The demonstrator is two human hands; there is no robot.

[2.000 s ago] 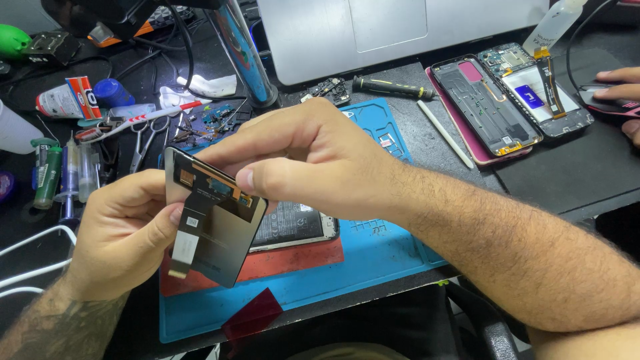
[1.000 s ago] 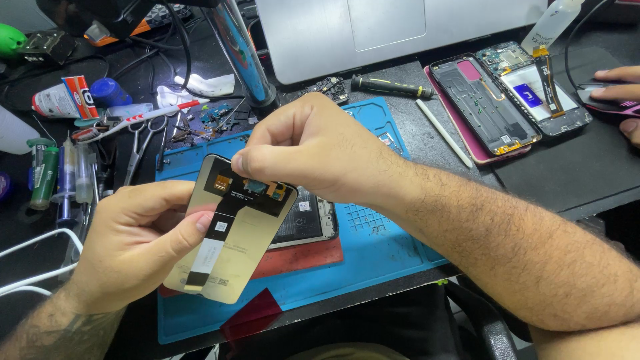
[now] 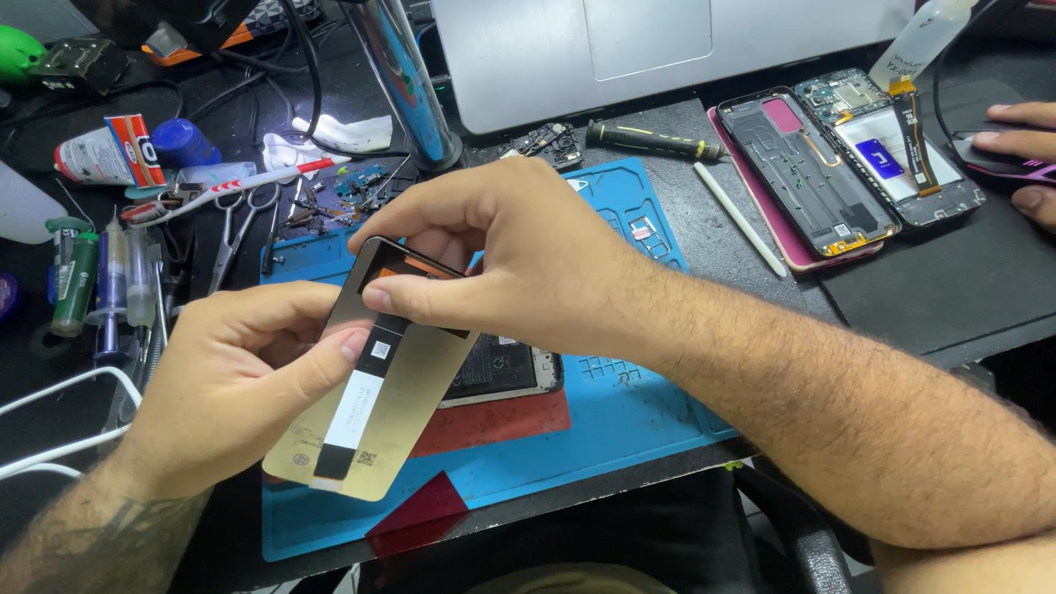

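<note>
My left hand (image 3: 256, 379) grips a phone display panel (image 3: 412, 396) by its left side, thumb on the metallic back. My right hand (image 3: 495, 256) holds the panel's upper end, its thumb pressed on the back near the top and its fingers behind. A flex cable (image 3: 355, 412) with a white label runs down the panel's back. Behind the panel, a phone body with a black battery (image 3: 495, 367) lies partly hidden on a red pad (image 3: 528, 417), which rests on a blue silicone repair mat (image 3: 495, 470). A dark red film piece (image 3: 421, 511) lies at the mat's front edge.
Scissors (image 3: 233, 235), a toothbrush (image 3: 239, 188) and syringes (image 3: 110, 289) lie at left. A lamp post (image 3: 404, 82) stands before a laptop (image 3: 561, 74). A screwdriver (image 3: 656, 140), a white stylus (image 3: 740, 219) and an opened phone (image 3: 891, 148) lie right. Another person's hand (image 3: 1031, 140) touches a mouse.
Between one second ago and now, my right thumb has moved onto the panel's back near the top. The panel has tilted in my hands over these frames.
</note>
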